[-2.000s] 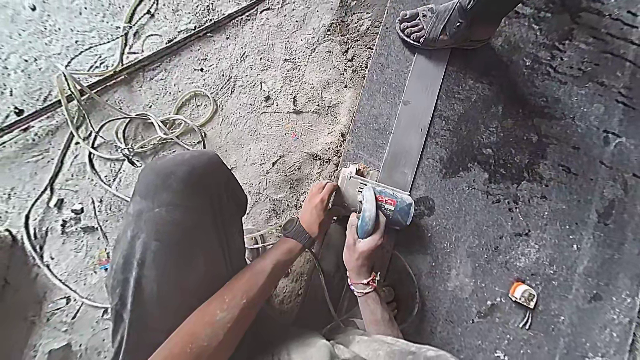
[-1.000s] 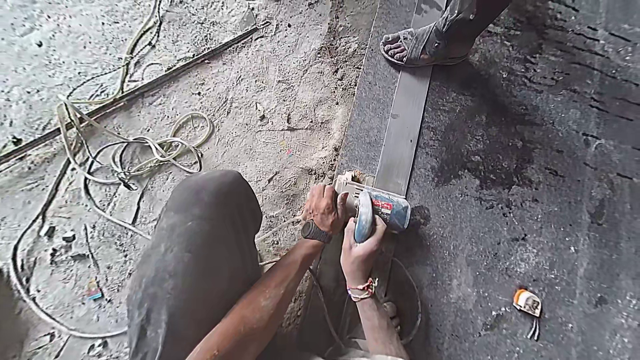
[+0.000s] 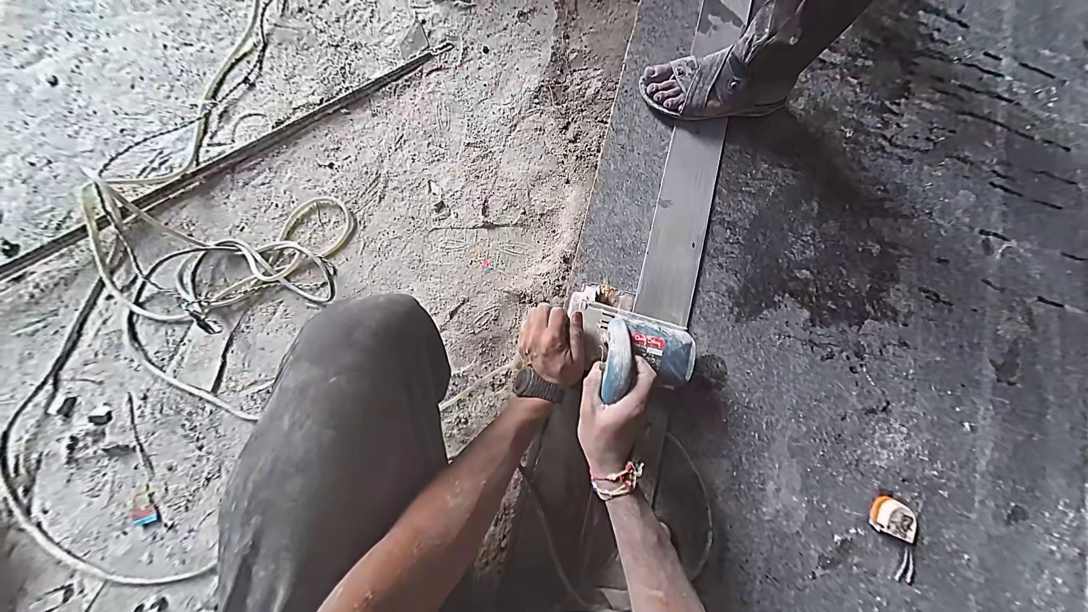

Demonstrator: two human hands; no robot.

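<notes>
A blue handheld power cutter (image 3: pixel 671 350) with a metal guard rests on a dark stone slab (image 3: pixel 807 442), against a flat metal straightedge bar (image 3: pixel 684 204). My right hand (image 3: pixel 614 416), with a thread bracelet at the wrist, is closed around the cutter's blue handle. At the left, my left hand (image 3: pixel 552 344), wearing a dark wristband, presses with curled fingers on the guard side of the tool. The blade is hidden. Another person's sandalled foot (image 3: pixel 705 85) stands on the bar farther up.
Coiled pale cable (image 3: pixel 255 263) lies on the rough, dusty ground at left, near a long thin metal strip (image 3: pixel 297 127). A small white-and-orange object (image 3: pixel 894 518) sits on the slab at lower right. My grey-clad knee (image 3: pixel 357 408) is beside my left arm.
Both hands and the cutter have moved a little up along the bar, closer to the other person's foot. My grip looks the same.
</notes>
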